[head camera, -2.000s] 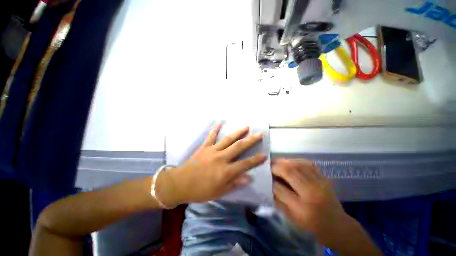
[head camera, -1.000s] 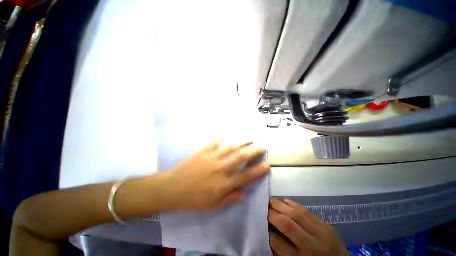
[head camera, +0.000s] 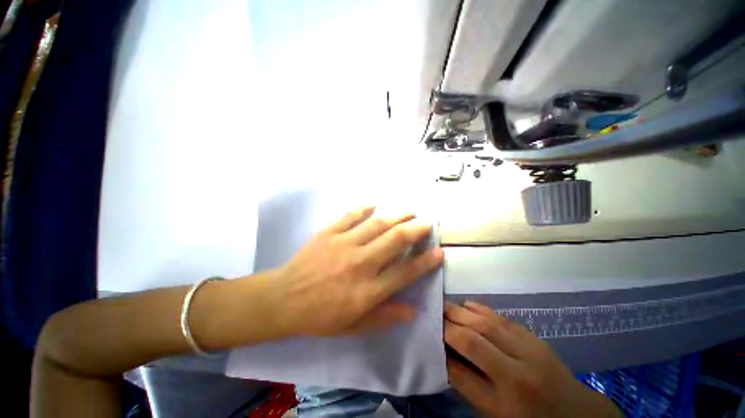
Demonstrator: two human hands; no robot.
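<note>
A pale fabric piece (head camera: 392,359) lies on the white table and hangs over its front edge, with a thin dark edge along its right side. My left hand (head camera: 351,273), with a white bracelet at the wrist, lies flat on the piece with fingers spread. My right hand (head camera: 498,359) is at the piece's right edge near the table front, fingers bent; its thumb is hidden, so its hold on the edge cannot be told. The presser foot and needle area (head camera: 453,139) is beyond my fingertips, apart from them. The fabric's far end is washed out by light.
The machine head (head camera: 604,49) fills the upper right, with a grey ribbed knob (head camera: 557,202) below it. A ruler strip (head camera: 588,318) runs along the front edge. Navy pieces (head camera: 61,163) lie at left. A blue crate (head camera: 645,388) is below right, a red one (head camera: 278,402) below my left forearm.
The view has moved closer to the machine head, which now mostly hides the scissors and phone. The pale piece shows further over the table's front edge. Both hands remain on or beside it.
</note>
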